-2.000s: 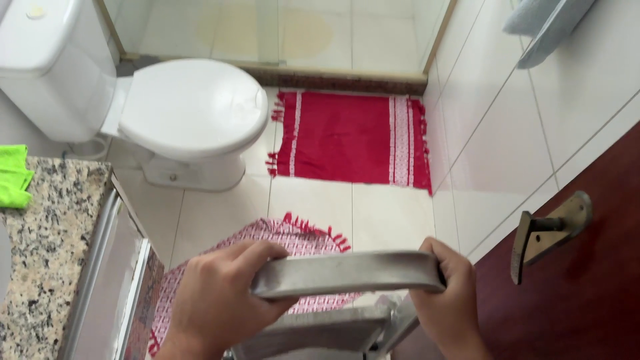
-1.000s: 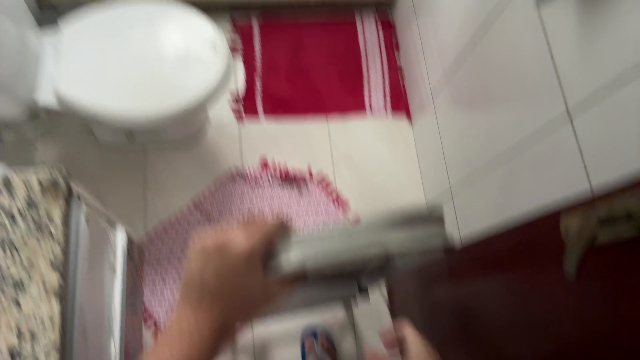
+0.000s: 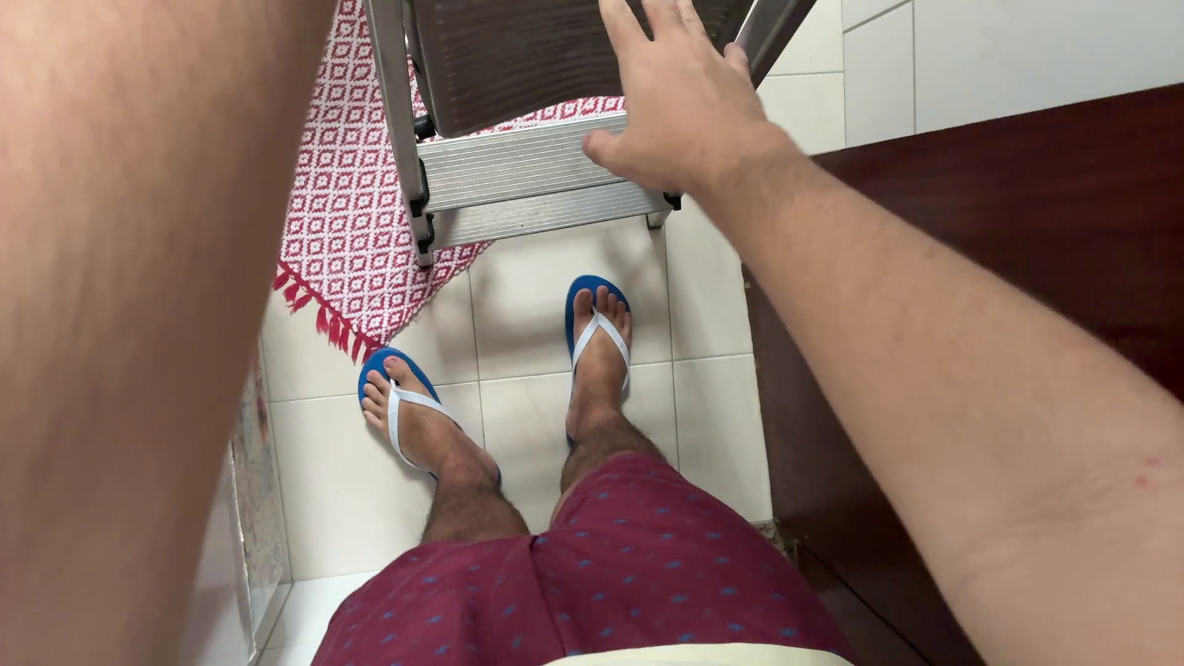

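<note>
A metal folding step stool (image 3: 532, 176) with ribbed aluminium steps stands at the top middle, one side rail over a patterned rug. Its dark ribbed top platform (image 3: 527, 55) is tilted. My right hand (image 3: 680, 102) reaches over the platform and steps with its fingers spread, nothing gripped; whether it touches the platform I cannot tell. Only my left forearm shows, crossing the left side of the view, and the left hand is beyond the top edge.
The red and white fringed rug (image 3: 342, 185) lies flat on tiled floor (image 3: 546, 407). My feet in blue flip-flops (image 3: 601, 342) stand just before the stool. A dark wooden door (image 3: 1017, 240) is at the right, and a cabinet side (image 3: 227, 555) at lower left.
Two seconds ago both hands held the stool's metal top rail. My right hand has let go and now hovers over the steps. The view has swung down to my feet.
</note>
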